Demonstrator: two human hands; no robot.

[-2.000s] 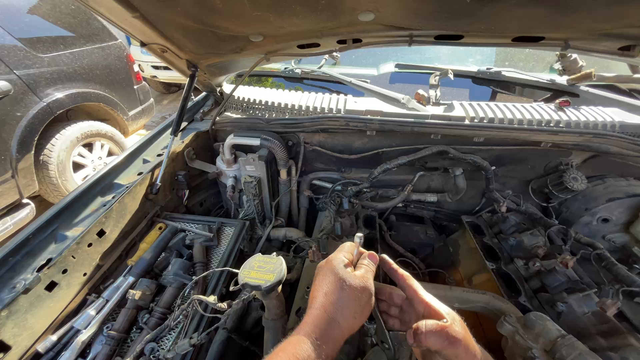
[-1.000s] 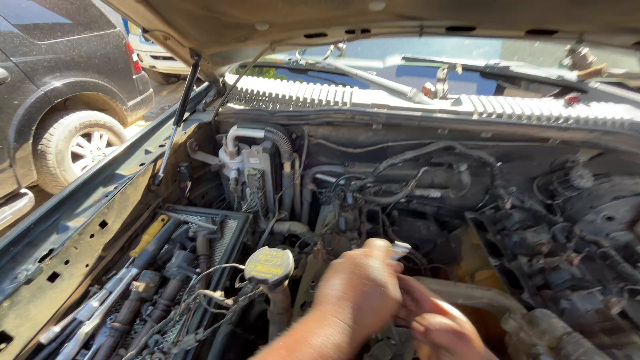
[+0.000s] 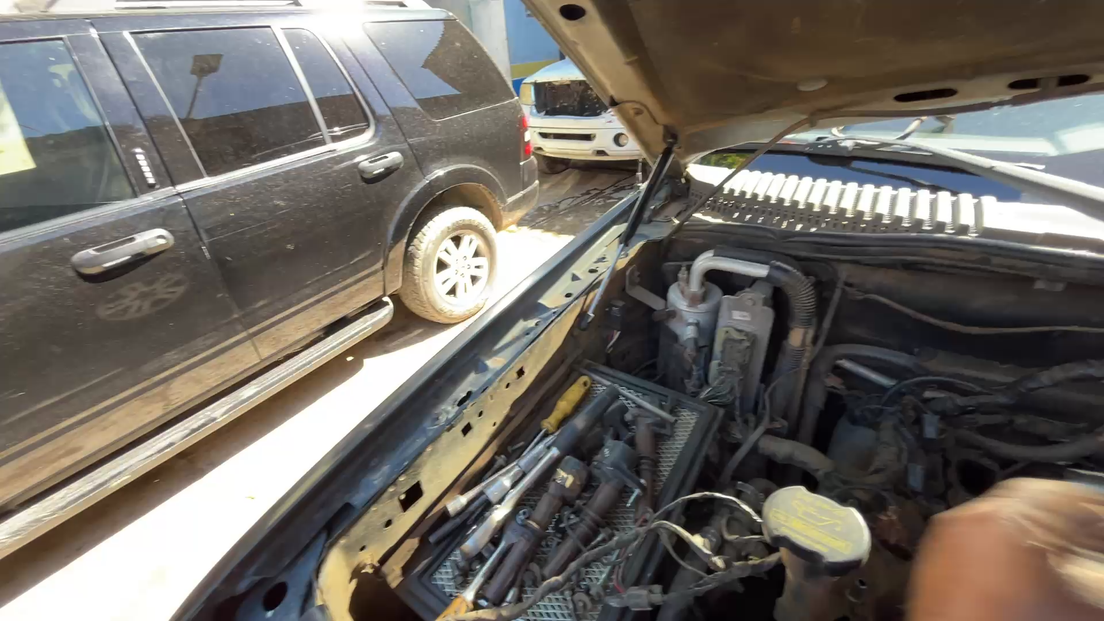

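A blurred hand, apparently my left hand [image 3: 1009,552], is at the lower right edge over the engine, right of the yellow-topped oil filler cap [image 3: 815,526]. Its fingers are too blurred to tell what they hold. My right hand is out of view. On the left of the engine bay, a black-framed mesh tray [image 3: 690,431] bears a yellow-handled tool [image 3: 567,404], several ratchets and sockets, and ignition coils [image 3: 614,466] with boots. Loose wiring [image 3: 655,526] runs between the tray and the cap.
The raised hood [image 3: 776,60] hangs above, with a gas strut [image 3: 647,198] at its left. A metal canister [image 3: 693,310] and hoses stand near the firewall. Beyond the fender edge [image 3: 483,362] a dark SUV [image 3: 285,172] is parked, and a white vehicle [image 3: 573,121] stands behind.
The view has swung left. Both hands were together over the engine before, the left with a metal tool; now just one blurred hand shows at the edge.
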